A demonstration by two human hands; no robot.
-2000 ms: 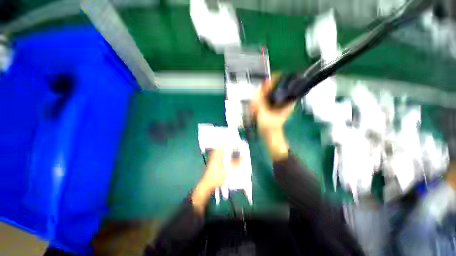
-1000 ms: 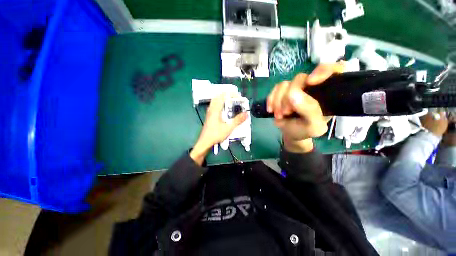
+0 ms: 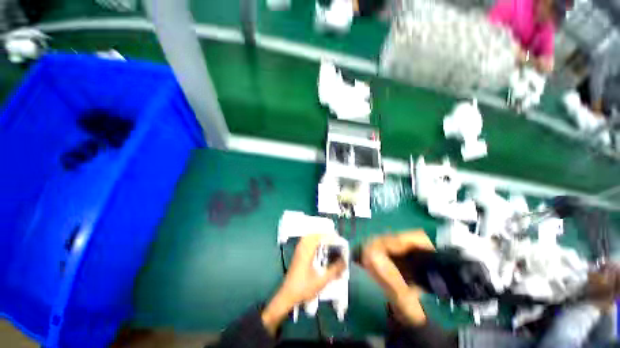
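A white camera housing (image 3: 334, 292) lies on the green mat in front of me, its prong-like ends towards me and a dark round opening near its middle. A white bracket-like part (image 3: 299, 225) adjoins its upper left. My left hand (image 3: 307, 274) holds the housing with fingers beside the opening. My right hand (image 3: 394, 262) grips the black electric screwdriver (image 3: 452, 273), held sideways with its tip close to the housing's right side. The view is blurred, so whether the tip touches cannot be told.
The screw feeder (image 3: 352, 163) stands beyond the housing, with pale loops (image 3: 389, 194) beside it. Black plates (image 3: 234, 204) lie on the mat at left. A blue bin (image 3: 136, 177) is far left. White units (image 3: 510, 238) pile up at right. People's hands show at far right and top right.
The view has tilted up, showing more of the conveyor. The screwdriver has been in my right hand throughout and now slants down to the right. My left hand stays on the housing.
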